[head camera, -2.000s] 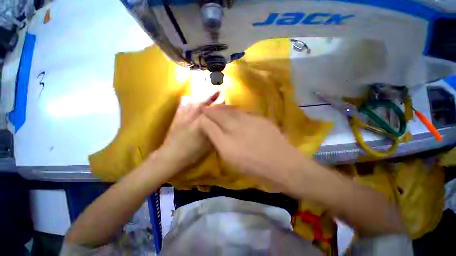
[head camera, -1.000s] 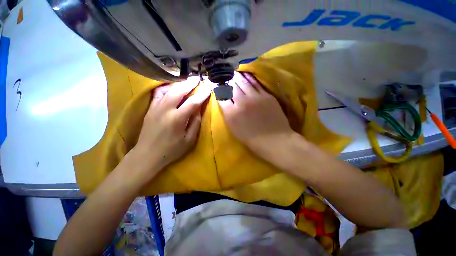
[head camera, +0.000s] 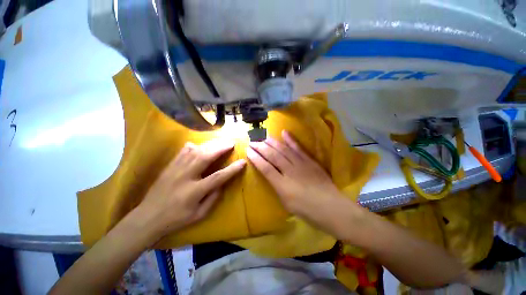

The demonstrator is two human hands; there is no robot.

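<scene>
A yellow garment panel [head camera: 230, 213] lies under the head of the white sewing machine [head camera: 369, 66], with a seam line running from the needle area [head camera: 254, 124] toward the front edge. My left hand [head camera: 187, 184] lies flat on the panel left of the seam, fingers spread and fingertips just in front of the needle area. My right hand [head camera: 297, 176] lies flat on the panel right of the seam, fingertips close to the presser area. Neither hand grips the cloth. The bright lamp hides the needle itself.
Scissors with yellow and green handles [head camera: 428, 183] and an orange stick [head camera: 484, 164] lie right of the machine. A measuring tape [head camera: 398, 197] runs along the table edge. More yellow cloth [head camera: 444, 224] hangs below at right, beside a red tie [head camera: 354, 264].
The view has tilted up, showing more of the machine head. Both hands have flattened and their fingers have straightened on the panel. Earlier, the hands were together before they moved apart.
</scene>
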